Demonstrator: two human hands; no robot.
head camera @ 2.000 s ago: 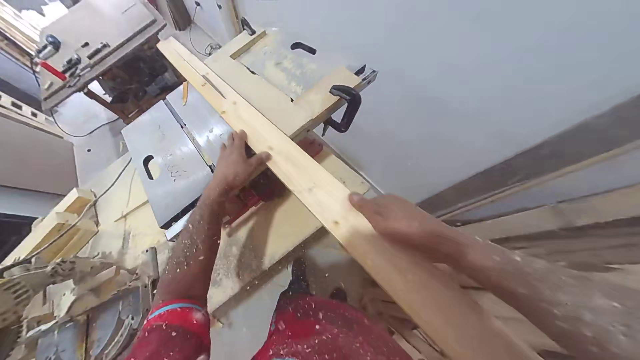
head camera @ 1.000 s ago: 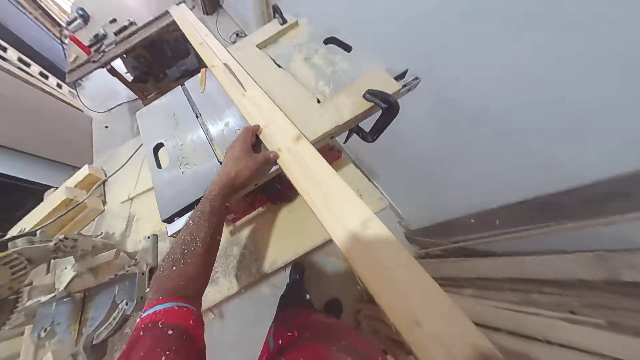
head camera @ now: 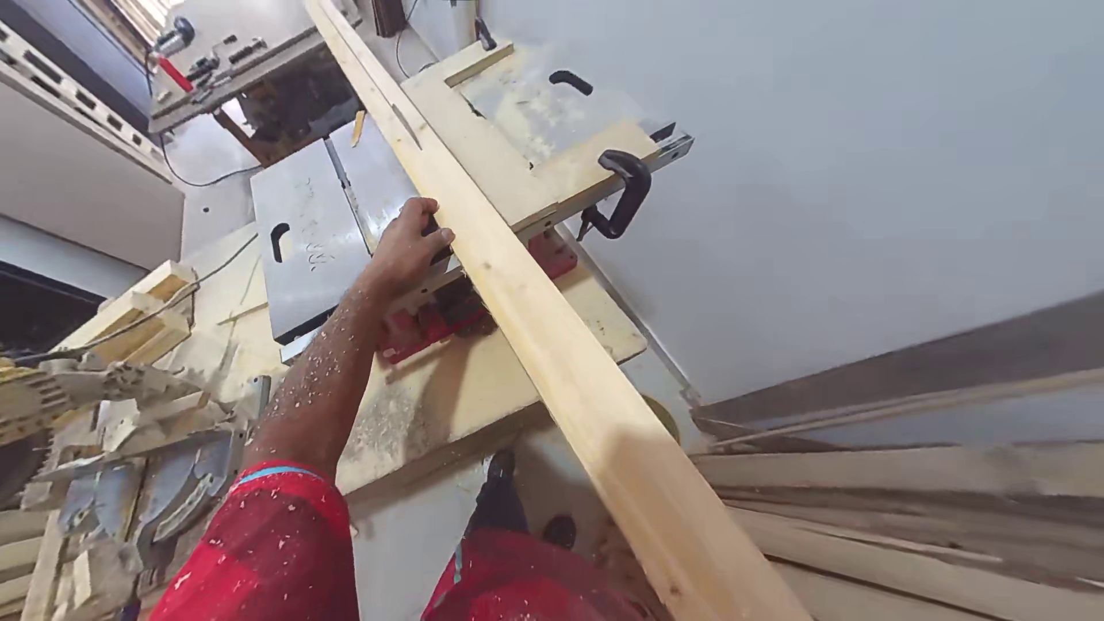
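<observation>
A long wooden board (head camera: 552,323) lies across the metal top of a table saw (head camera: 306,224), along a wooden fence (head camera: 483,142), and reaches down past the saw's near edge. My left hand (head camera: 414,241) rests against the board's left edge, fingertips touching it near the front of the saw top. A dark slot runs through the metal top to the left of the board. A narrow slit shows in the board beyond my hand. My right hand is out of the picture.
A black clamp (head camera: 625,194) grips the fence's right end by the wall. Behind stands another bench (head camera: 285,52) with tools. At left are wood blocks (head camera: 142,315) and a dusty miter saw (head camera: 78,397). Stacked boards (head camera: 914,517) lie at the lower right. A cable (head camera: 207,183) hangs behind.
My right hand, on the board two seconds ago, has left the view. My left hand stays at the board's left edge. The view has shifted somewhat.
</observation>
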